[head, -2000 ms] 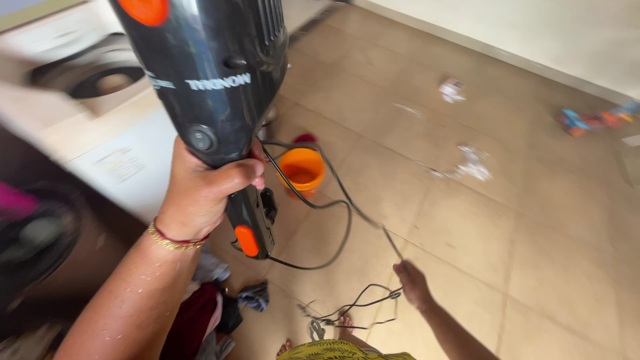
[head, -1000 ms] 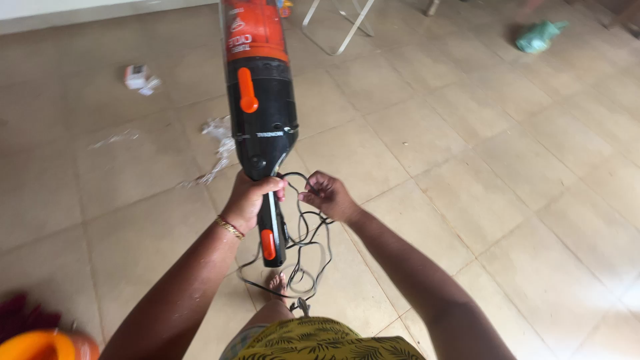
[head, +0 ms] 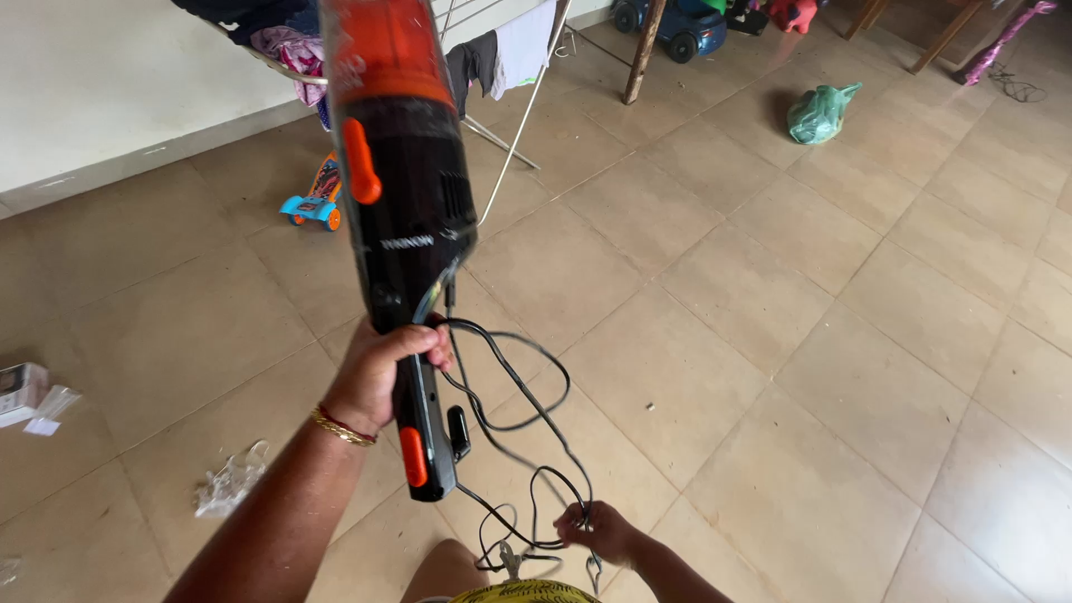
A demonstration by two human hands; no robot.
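My left hand (head: 389, 364) is wrapped around the handle of a black and orange Mondial handheld vacuum cleaner (head: 410, 201), held upright before me with its orange dust cup cut off by the top edge. Loops of its black power cord (head: 523, 381) hang to the right of the handle. Lower down, my right hand (head: 596, 528) pinches part of the cord near my yellow patterned clothing. The plug end cannot be made out clearly.
Behind the vacuum stands a drying rack (head: 515, 126) with clothes. A toy scooter (head: 314, 201), a green plastic bag (head: 825, 113) and a toy car (head: 678, 29) are on the tiled floor. A small box (head: 21, 394) and clear plastic wrapping (head: 234, 481) lie at left.
The view has swung right, away from the orange bucket. My right hand has moved from beside the vacuum's handle to lower down on the cord. My left hand keeps its hold.
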